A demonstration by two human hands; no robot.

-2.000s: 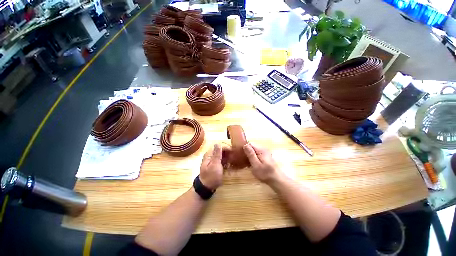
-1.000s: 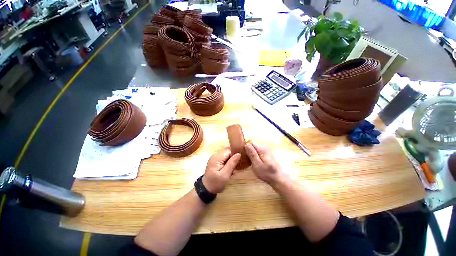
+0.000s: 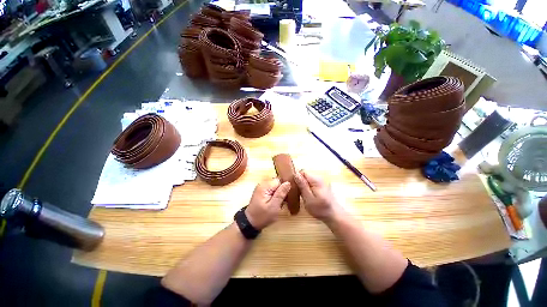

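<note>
A brown belt strap [image 3: 284, 166] is held upright between my hands, over the middle of the wood tabletop [image 3: 318, 246]. My left hand [image 3: 269, 202] wears a black wristband and grips the strap from the left. My right hand [image 3: 313, 195] grips it from the right with thumb and fingers. The fingers hide part of the strap. Two small strap coils, a nearer open ring [image 3: 221, 162] and a farther one [image 3: 251, 117], stand beyond my left hand.
Left: strap coil [image 3: 146, 141] on paper sheets [image 3: 135, 186], vacuum flask [image 3: 54, 220]. Beyond: bulk coils [image 3: 222, 51], calculator [image 3: 333, 105]. Right: dark stick [image 3: 342, 158], tall strap stack [image 3: 421, 123], dark blue cloth [image 3: 441, 166], potted plant [image 3: 408, 51], orange-handled tool [image 3: 514, 217].
The strap's curved loop now looks narrower and straighter, and its lower end shows below my fingers. My left hand has moved up around the strap. The coils have not moved on the table.
</note>
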